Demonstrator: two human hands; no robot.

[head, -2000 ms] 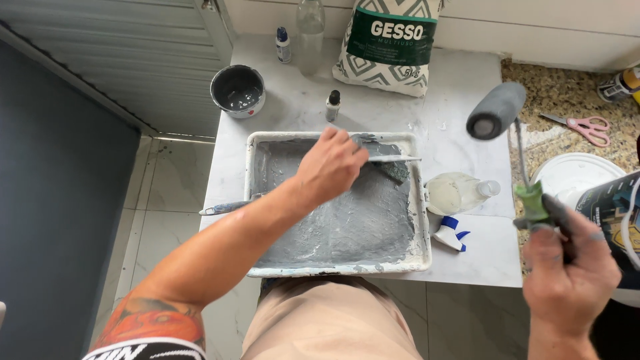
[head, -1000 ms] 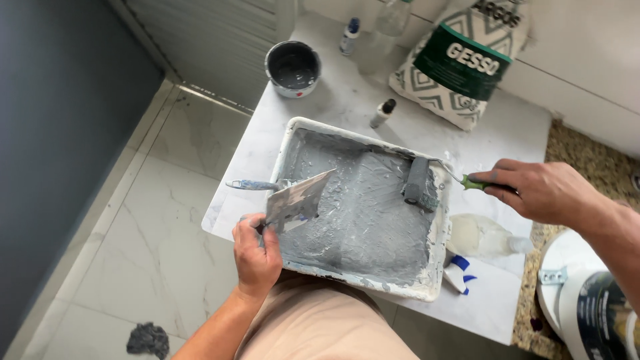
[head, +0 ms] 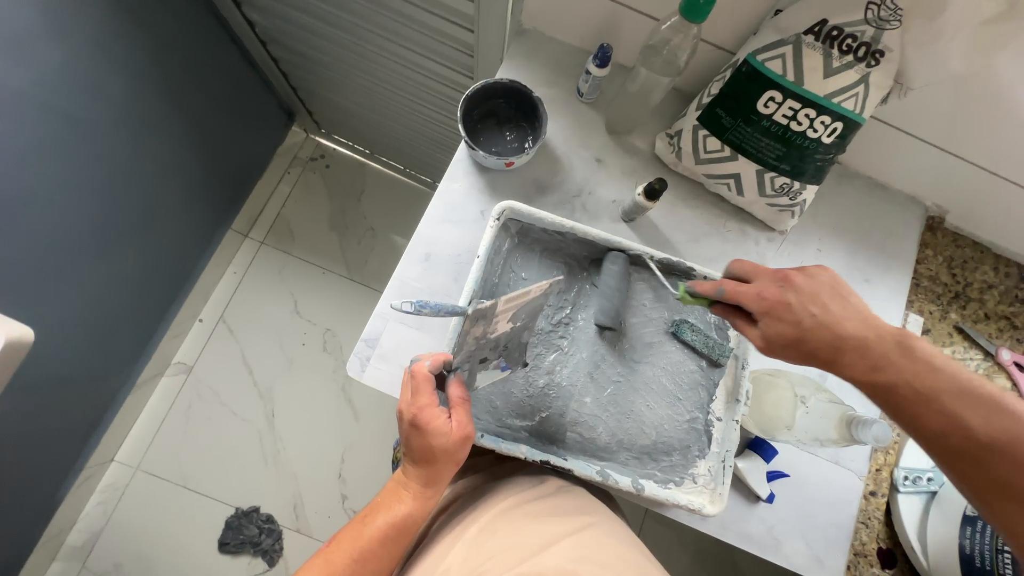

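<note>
My left hand [head: 434, 412] grips a flat, paint-smeared spreader [head: 508, 328], tilted over the left side of a white paint tray [head: 608, 478]. Grey paste [head: 576, 400] coats the tray's floor. My right hand [head: 784, 308] holds the green handle [head: 693, 295] of a paint roller, whose grey sleeve [head: 612, 290] rests in the paste near the back wall. A dark textured block [head: 701, 342], possibly a sponge or small roller sleeve, lies in the tray at the right. A paintbrush [head: 430, 308] sticks out over the tray's left rim.
Behind the tray stand a pot of dark paint [head: 502, 124], small bottles [head: 594, 74] [head: 643, 200], a clear bottle [head: 656, 68] and a gypsum bag [head: 784, 112]. To the right lie a plastic bottle [head: 808, 408], a spray head [head: 760, 468] and scissors [head: 1000, 356]. A dark crumpled cloth [head: 251, 536] is on the floor.
My right hand has lowered the roller from above the counter into the tray, then its sleeve has moved left. My left hand has gone from the tray's back to its left side. The view has turned.
</note>
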